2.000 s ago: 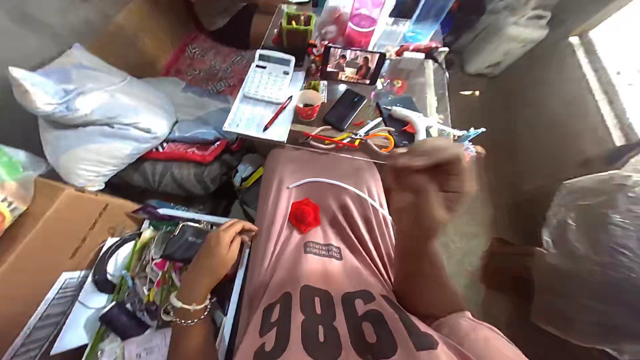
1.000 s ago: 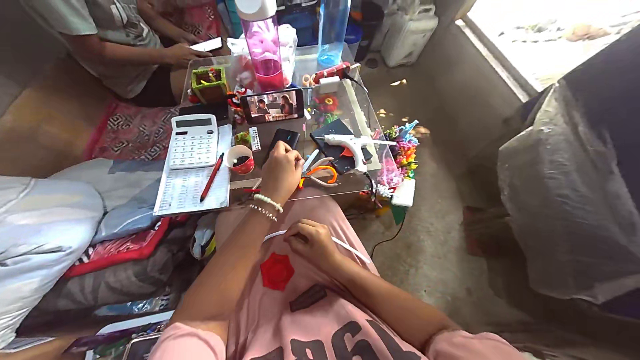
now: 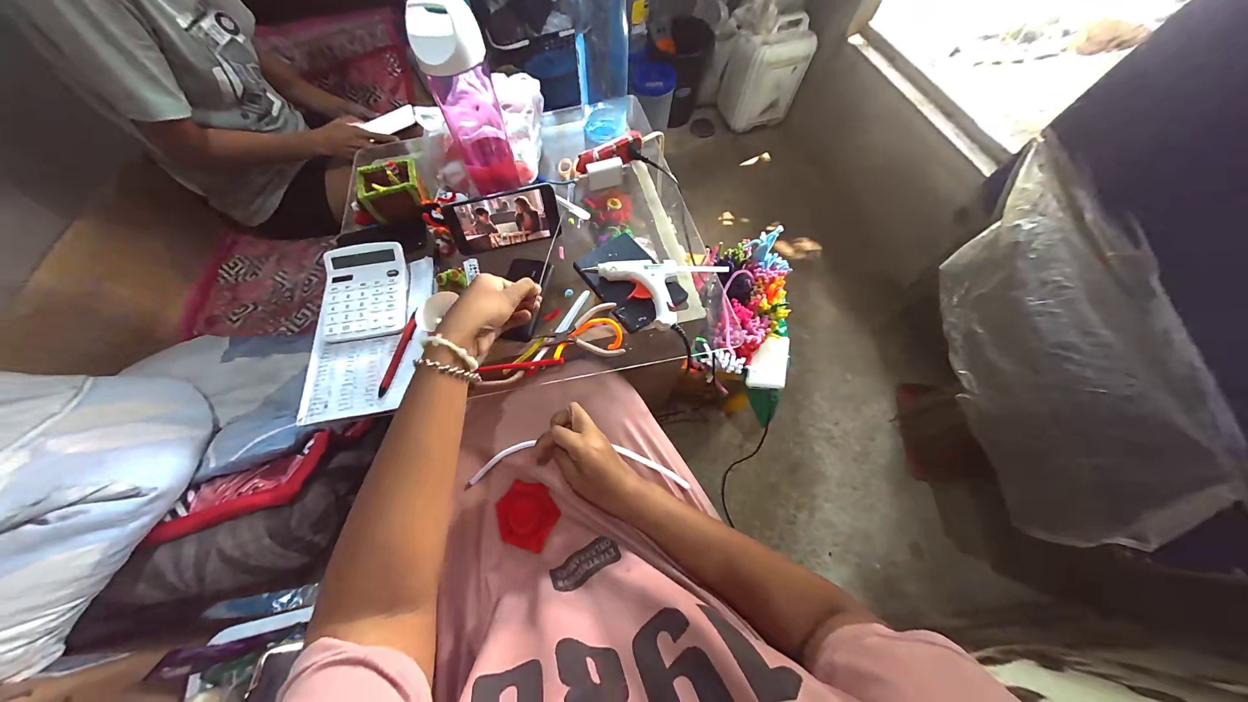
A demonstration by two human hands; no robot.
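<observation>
On the pink shirt over my lap lies a red folded flower-like piece (image 3: 527, 516). A thin white curved strip (image 3: 648, 463) crosses the lap behind it, and my right hand (image 3: 582, 456) rests over its middle, fingers curled; whether it grips the strip is unclear. My left hand (image 3: 494, 310), with bracelets at the wrist, is over the table's near edge beside a dark phone (image 3: 529, 276), partly covering a paper cup (image 3: 438, 310). What its fingers hold cannot be seen. Pliers with orange handles (image 3: 606, 334) and a white glue gun (image 3: 648, 277) lie to its right.
A calculator (image 3: 365, 292) and red pen (image 3: 398, 357) lie on a written sheet (image 3: 331, 390). Behind them stand a propped phone (image 3: 501, 220) and a pink bottle (image 3: 475, 117). Colourful pipe-cleaner stems (image 3: 756, 307) hang at the table's right. Another person (image 3: 195, 107) sits at upper left, holding a phone.
Two seconds ago my left hand was at the box of supplies on the left; now it is over the table. My right hand has come down onto the white strip. The view has shifted.
</observation>
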